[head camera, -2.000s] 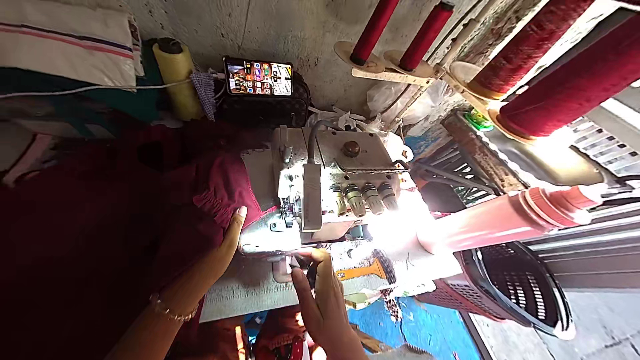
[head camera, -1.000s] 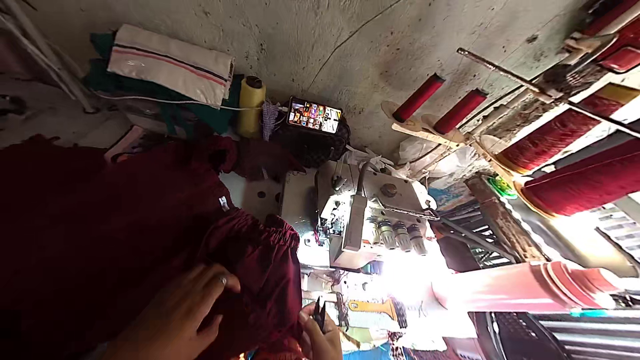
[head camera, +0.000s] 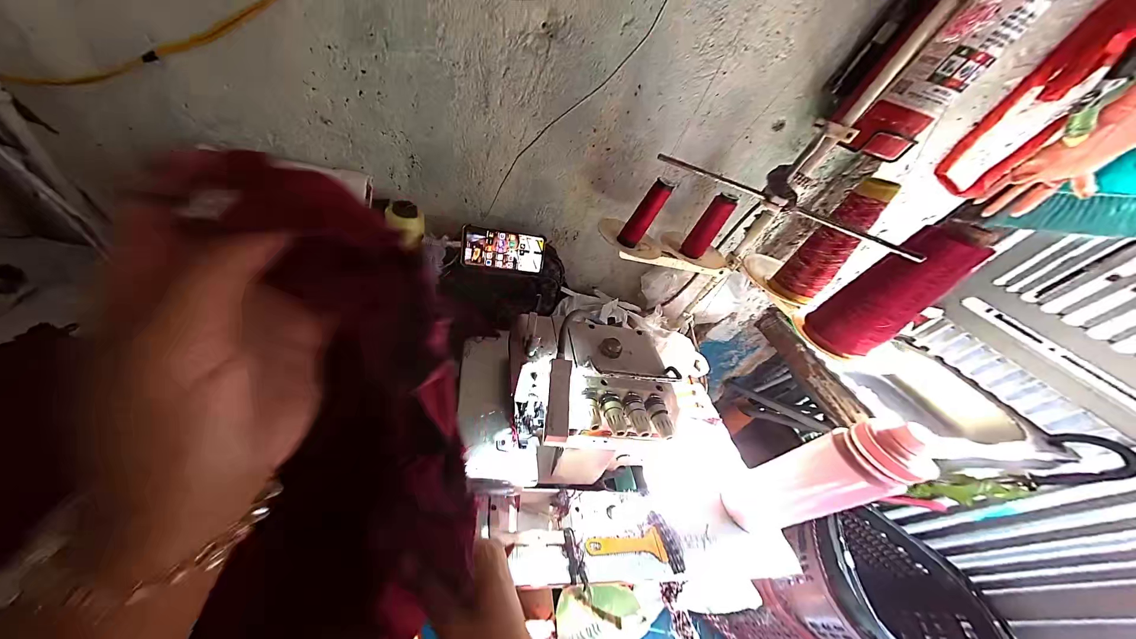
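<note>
My left hand [head camera: 213,355], blurred and wearing a bracelet, is raised at the left with dark red gathered fabric [head camera: 382,382] in its grip. The cloth hangs down between my two hands. My right hand [head camera: 488,590] is at the bottom centre, against the lower edge of the fabric; its fingers are mostly hidden by the cloth. Right of the fabric stands an overlock sewing machine [head camera: 612,351] with tension dials [head camera: 635,413]. Red thread cones [head camera: 896,288] and smaller red spools [head camera: 645,213] sit on its thread stand.
Behind the machine a lit smartphone [head camera: 503,250] leans near a yellow thread cone [head camera: 406,222]. A yellow-handled tool [head camera: 626,544] lies in front of the machine. A pink bottle [head camera: 834,475] stands at the right, above a dark plastic basket [head camera: 896,577]. Another person's hand [head camera: 1078,146] shows at the upper right.
My left hand has risen from low over the fabric, lifting part of it. My right hand held small dark thread snips one second ago; they are hidden now. The view has shifted up and right.
</note>
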